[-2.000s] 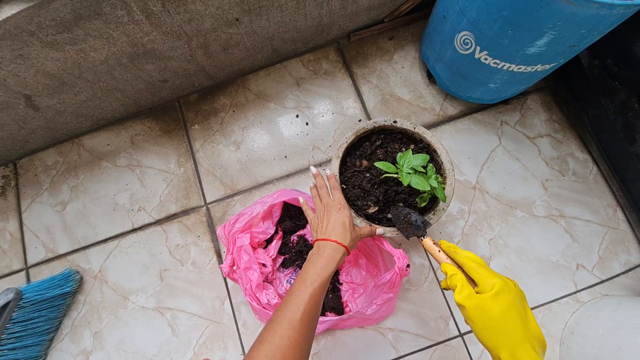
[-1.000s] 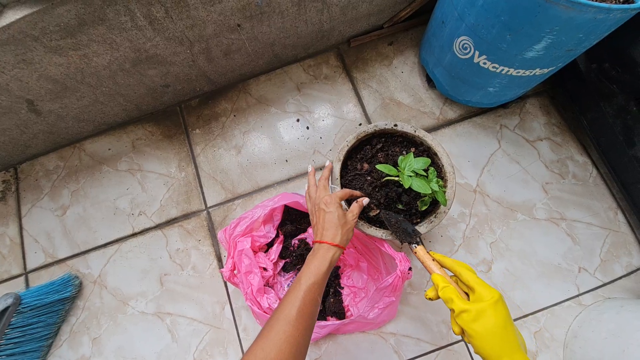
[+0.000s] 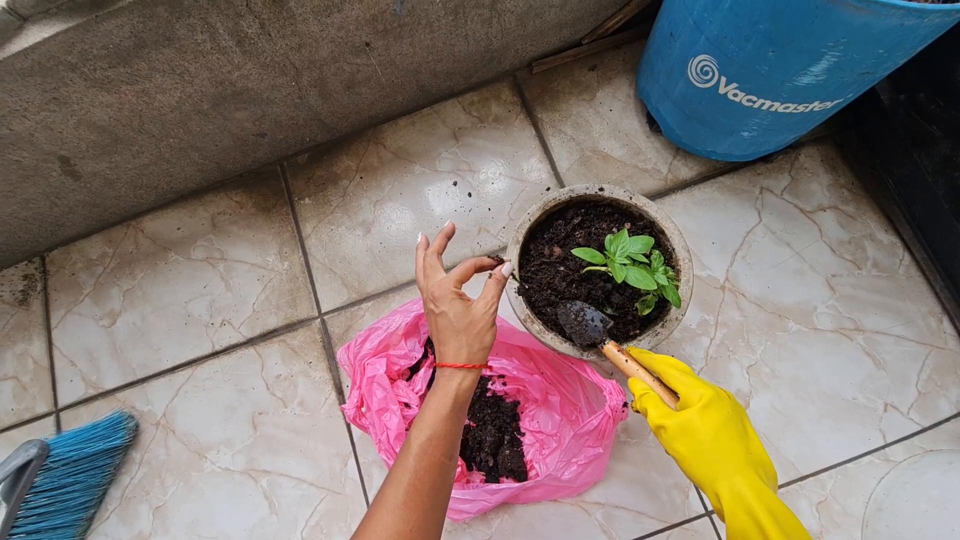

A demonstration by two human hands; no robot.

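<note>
My bare left hand (image 3: 461,300), a red string at its wrist, is at the left rim of a round plant pot (image 3: 523,306). Its thumb and index finger pinch a small dark bit; the other fingers are spread. My right hand (image 3: 701,420), in a yellow rubber glove, grips the wooden handle of a small garden trowel (image 3: 639,373), whose blade rests on the dark soil (image 3: 555,262) in the pot. A green leafy seedling (image 3: 626,259) grows at the right of that soil. Below my left hand lies an open pink plastic bag (image 3: 570,450) with dark soil inside (image 3: 491,439).
A blue Vacmaster bucket (image 3: 757,60) stands at the upper right, beside a black object (image 3: 915,150). A blue-bristled broom (image 3: 79,472) lies at the lower left on the tiled floor (image 3: 187,255). A concrete wall (image 3: 225,97) runs along the back.
My left hand has moved from over the pot's soil to its left rim, thumb and index now together. The trowel blade has gone from the pot's edge onto the soil.
</note>
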